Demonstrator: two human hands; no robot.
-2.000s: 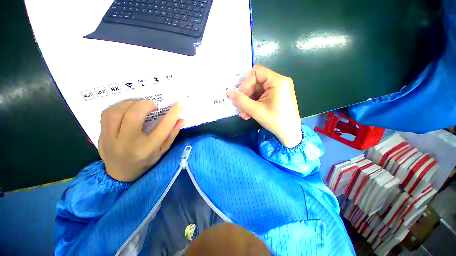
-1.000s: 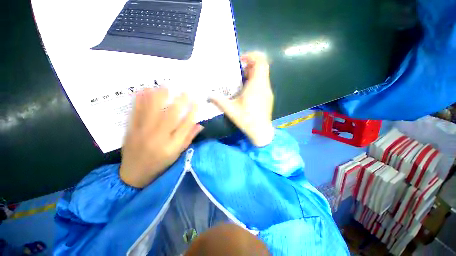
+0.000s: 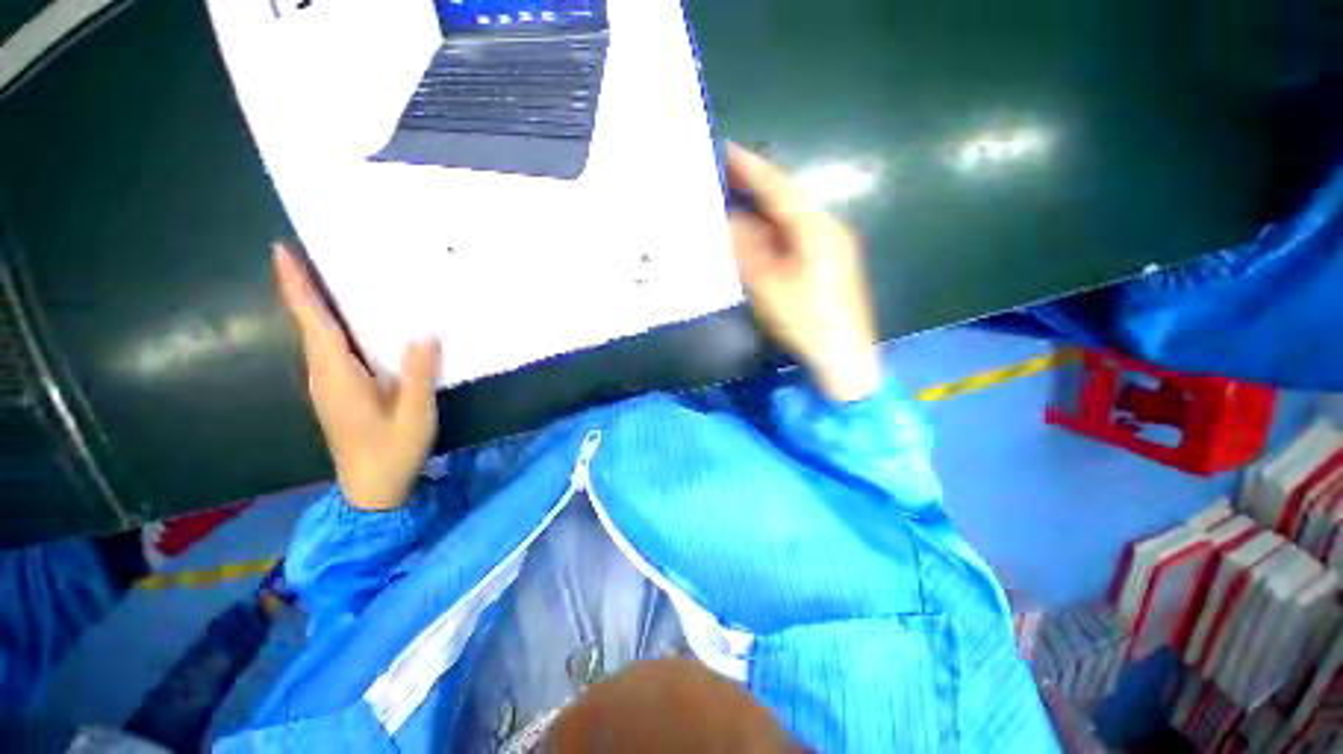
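The retail box (image 3: 516,243) lies on the dark green worktop (image 3: 943,89) with its white face up, showing a dark keyboard and part of a screen. Its top is cut off by the picture's edge. My left hand (image 3: 361,390) grips the lower left corner, thumb near the front edge and fingers along the left side. My right hand (image 3: 810,273) is at the lower right side, blurred, with its fingers along the box's edge. Whether it grips the box is hard to tell. No label can be made out in either hand.
A blue sleeve (image 3: 1237,302) of another person is at the right edge. A red plastic stool (image 3: 1164,413) and stacks of red-and-white items (image 3: 1237,589) stand on the blue floor at the right. A pale curved rail (image 3: 52,37) is at the upper left. Another person's blue clothing shows lower left.
My left hand has moved off the white face to the box's left side. My right hand has moved from the lower right of the face to the right edge. More of the device picture shows.
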